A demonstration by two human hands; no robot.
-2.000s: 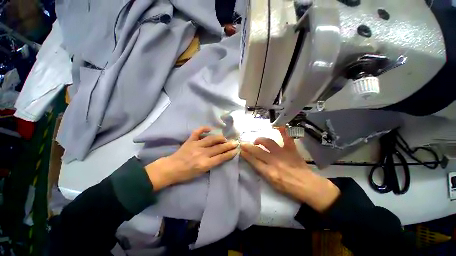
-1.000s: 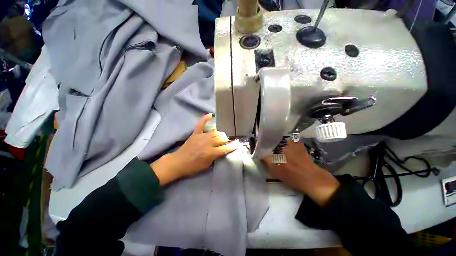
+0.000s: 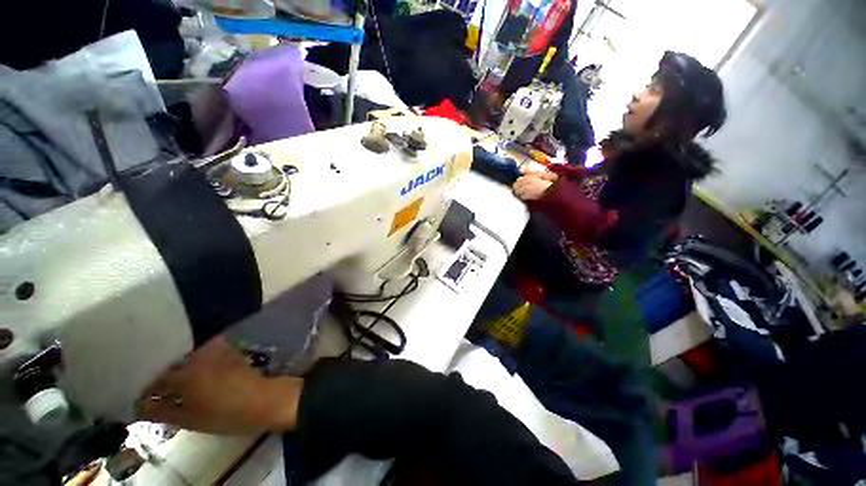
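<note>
The off-white sewing machine head with a black band fills the left side. My right hand is beneath the head, its fingers partly hidden near the needle area, so its grip does not show. A small skin-coloured patch at the bottom left edge may be my left hand; it is cut off and unclear. A grey cloth scrap lies under the machine arm beyond my right hand. Black looped scissor handles and dark cord lie right of it. The needle is not clearly visible.
A white-and-black switch box sits on the white table. A person sits at another sewing machine beyond. Grey cloth is piled at upper left, and a purple crate stands on the floor at right.
The view has swung far to the right, bringing in the machine's rear, the neighbouring person and the room. The grey panel and most of my left hand have left the picture.
</note>
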